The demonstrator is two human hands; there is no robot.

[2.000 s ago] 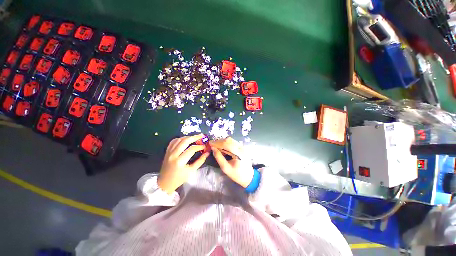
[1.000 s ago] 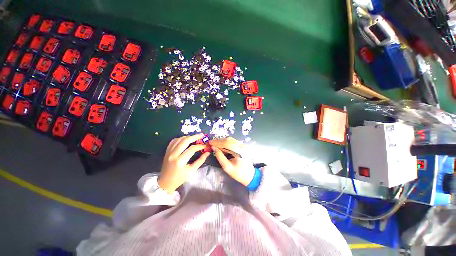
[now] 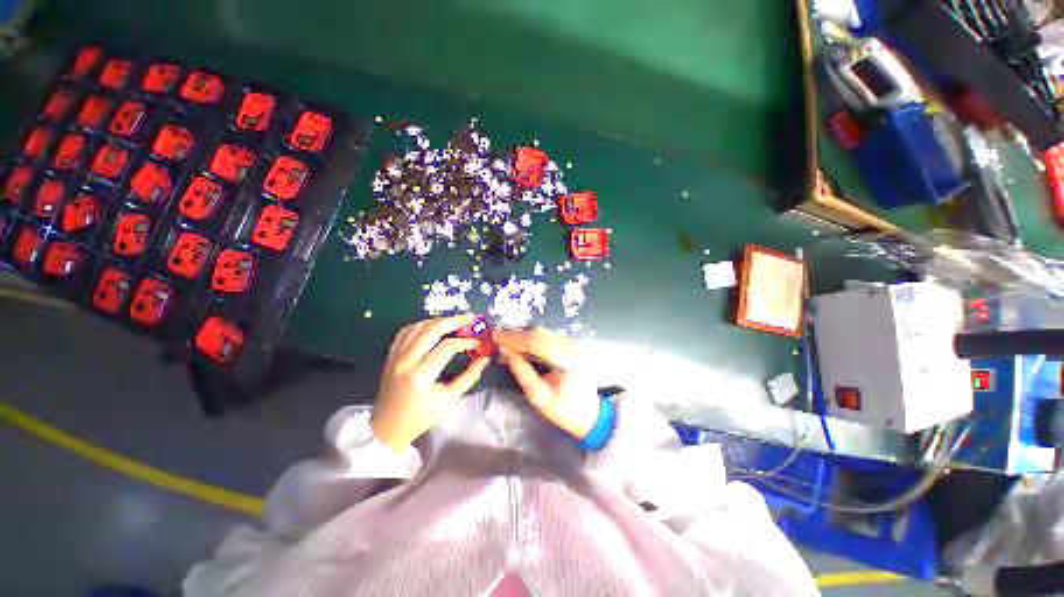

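Note:
My left hand (image 3: 418,371) holds a small red housing (image 3: 480,335) between thumb and fingers at the mat's near edge. My right hand (image 3: 553,379), with a blue band on the wrist, has its fingertips at the housing's right side. A thin dark sliver shows along the right fingers; whether it is a tool I cannot tell. Beyond the hands lie whitish small parts (image 3: 517,302) in separate scatters, and a larger heap of silvery and brown small parts (image 3: 438,192). One red housing (image 3: 531,167) lies at the heap's right edge, and two more (image 3: 590,244) lie right of it.
A black blister tray (image 3: 306,239) with red housings is at the left. At the right are an orange-rimmed square frame (image 3: 772,290), white squares (image 3: 720,275), a white control box (image 3: 887,359) with cables, and a wooden-edged tray (image 3: 858,210) holding a blue box.
The view has shifted slightly, so the tray sits a little lower in the picture. The hands stay at the housing, with the right fingertips moved slightly.

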